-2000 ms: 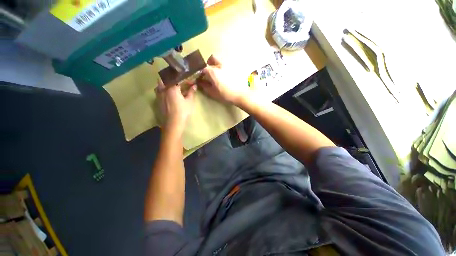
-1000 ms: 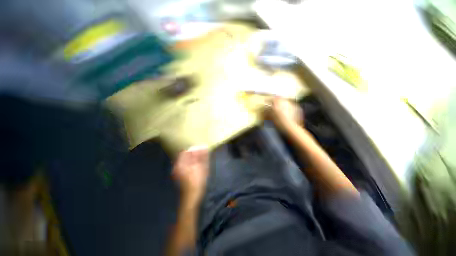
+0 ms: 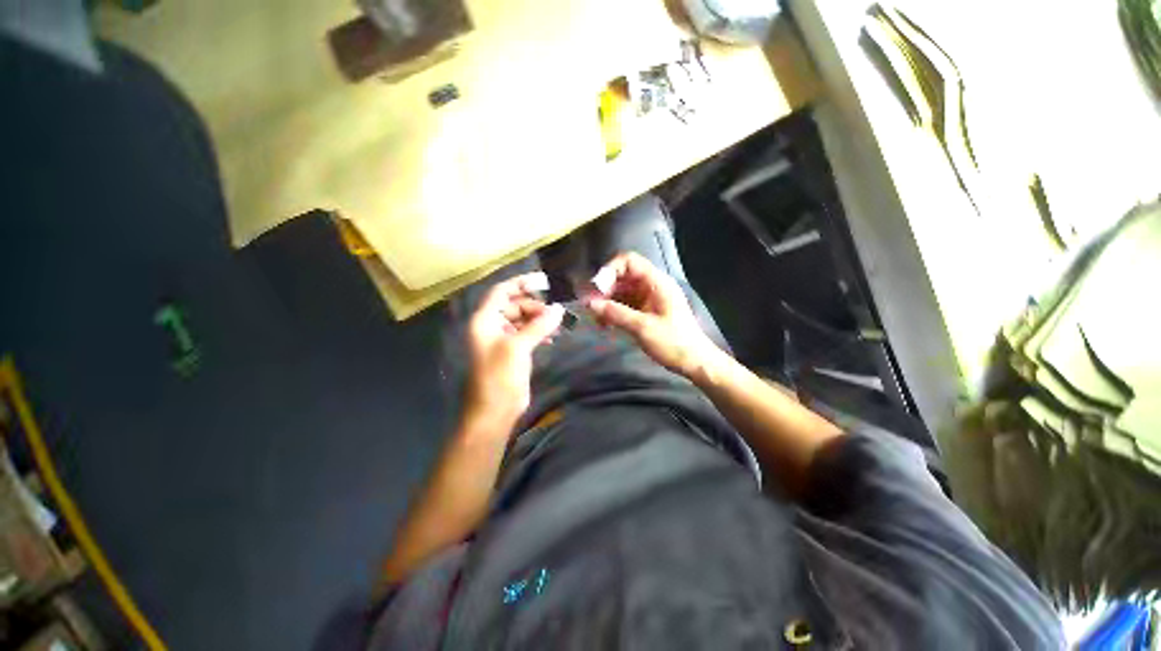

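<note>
My left hand (image 3: 512, 337) and my right hand (image 3: 643, 309) are close together above my lap, off the table's front edge. A small dark label (image 3: 569, 322) is at my left fingertips. My right thumb and finger are pinched close to it; whether they hold a thin piece is too small to tell. The khaki-yellow panel (image 3: 382, 165) lies spread on the table. Another small dark label (image 3: 443, 95) lies on it, just in front of the brown press head block (image 3: 397, 41), which is raised above the panel.
Loose small labels (image 3: 665, 92) lie beside a yellow button housing (image 3: 612, 120). A round whitish container (image 3: 735, 18) is at the table's far corner. The long white table (image 3: 879, 191) at right holds narrow cut pieces (image 3: 936, 89) and a panel stack (image 3: 1082, 420).
My hands have left the press head and come together above my lap. A small label now shows on the panel, and one at my left fingertips. The view has shifted down.
</note>
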